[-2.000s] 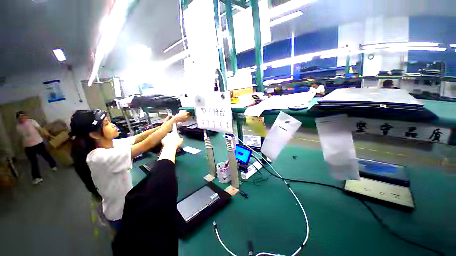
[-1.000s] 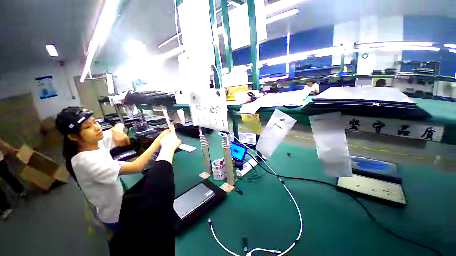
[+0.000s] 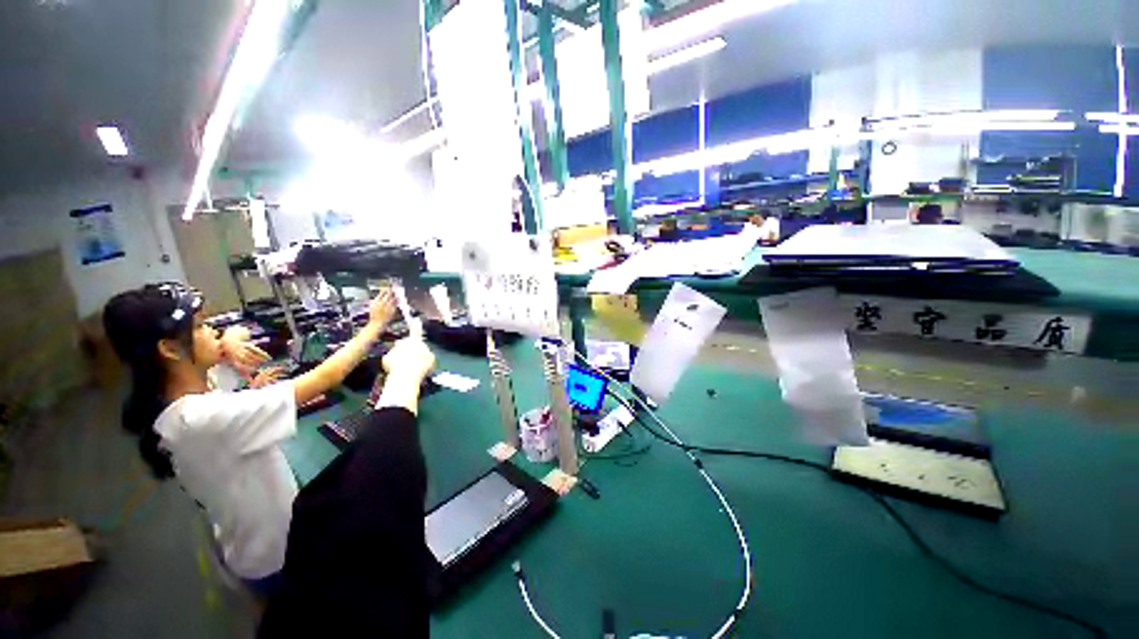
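My left hand [image 3: 409,362], at the end of a black sleeve, is raised over the left part of the green bench. A narrow pale shape rises from it; I cannot tell whether it is a finger or a held strip. My right hand is out of the picture. A black laptop with a grey rectangle on top [image 3: 477,516] lies below and right of my left hand, not touched by it. Another person [image 3: 231,431] in a white top and black cap stands at the left with both hands raised, one close to mine.
Two spring-wrapped posts [image 3: 558,418] stand beside a cup [image 3: 538,437] and a small blue display [image 3: 586,388]. A white cable [image 3: 737,524] and a black cable [image 3: 906,524] curve over the bench. Papers [image 3: 678,340] hang from the shelf. An open unit [image 3: 918,474] lies right.
The view has swung, shifting the bench things slightly left. The other person's nearer hand has separated from mine and risen. The person in the left background is gone from view.
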